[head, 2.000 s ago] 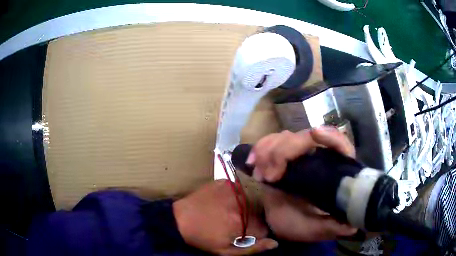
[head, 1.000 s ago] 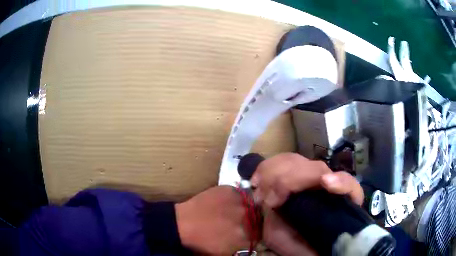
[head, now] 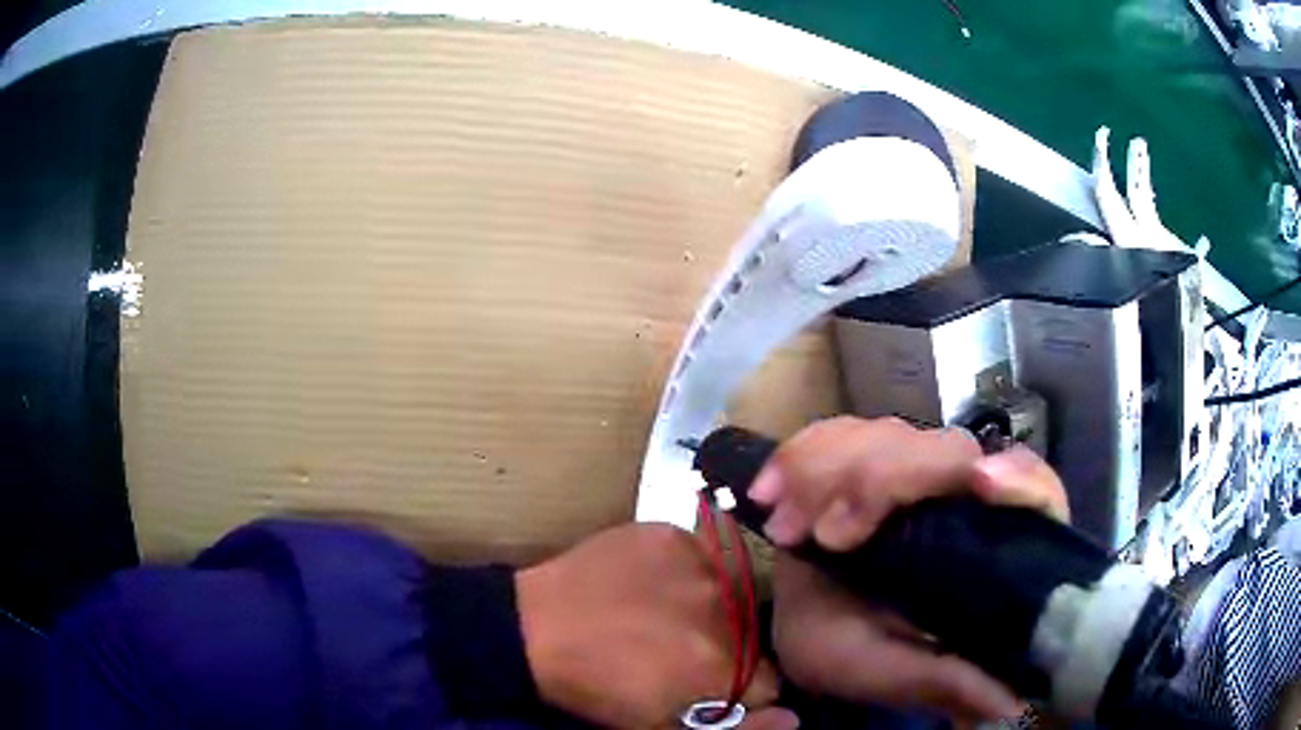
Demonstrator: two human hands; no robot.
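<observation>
A long curved white neck fan arm housing (head: 756,307) lies with its wide round end up and right, its perforated grille facing me, against a dark grey support ring (head: 878,121). My left hand (head: 642,613), at the bottom, holds the housing's narrow end. Red lead wires (head: 738,599) run over that hand to a white-rimmed tip. My right hand (head: 899,499) grips a black electric screwdriver (head: 970,571) with a pale rear band. Its thin bit points left at the housing just above the wires. Whether it touches cannot be told.
A cardboard work mat (head: 400,285) lies under the work. A metal screw feeder (head: 1077,371) stands to the right. Piled white housings (head: 1227,442) lie at far right. A green conveyor belt (head: 1056,72) with a pale rail runs behind. A striped sleeve (head: 1256,642) shows at lower right.
Compared with two seconds ago, the housing and ring appear further right and the grille is tilted differently. The screwdriver nose is now slightly lower right in view, still at the narrow part.
</observation>
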